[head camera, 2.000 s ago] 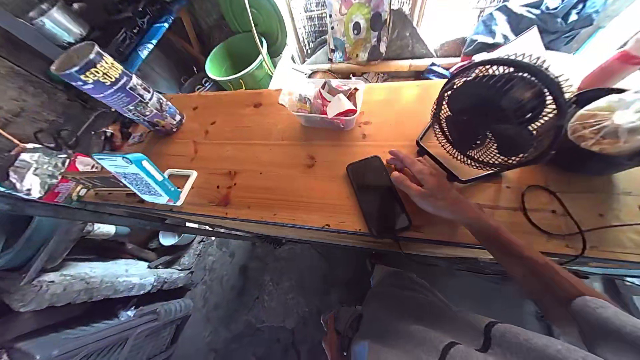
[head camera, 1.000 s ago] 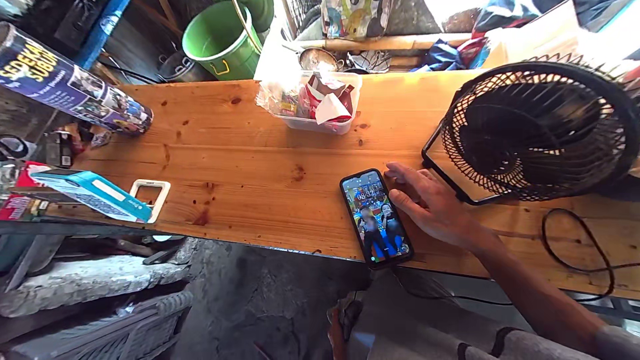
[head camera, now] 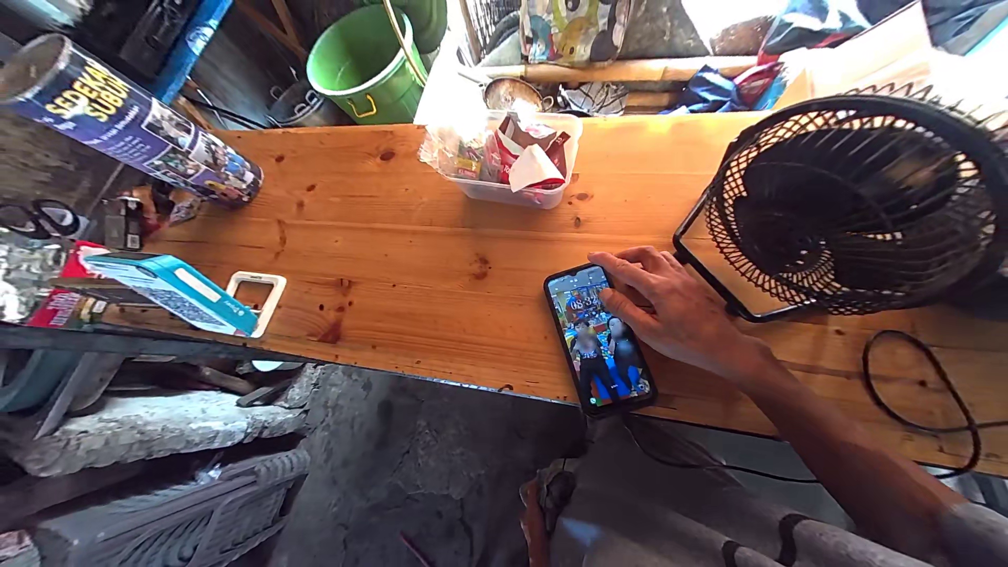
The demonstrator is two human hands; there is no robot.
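Note:
My right hand (head camera: 669, 303) rests palm down on the wooden tabletop (head camera: 409, 268), its fingers apart. The thumb and index fingertip are at the right edge of a smartphone (head camera: 600, 339), which lies face up near the table's front edge with its screen lit. A cable runs from the phone's lower end. Just right of the hand stands a black desk fan (head camera: 850, 205) on a wire-frame stand. My left hand is not seen on the table. Farther back sits a clear plastic tub (head camera: 520, 195) holding red packets and a white piece of paper.
At the left are a tall printed cylinder (head camera: 150, 126), a blue-and-white box-like stand (head camera: 177, 291) and black-handled scissors (head camera: 39, 219). A green bucket (head camera: 366, 67) stands beyond the far edge. A black cable (head camera: 917, 339) curls at the right. A stack of chairs (head camera: 213, 512) is low at the left.
The phone's screen was dark two seconds ago and is lit in the later frames. My right hand stays beside the phone. The view has moved closer to the table.

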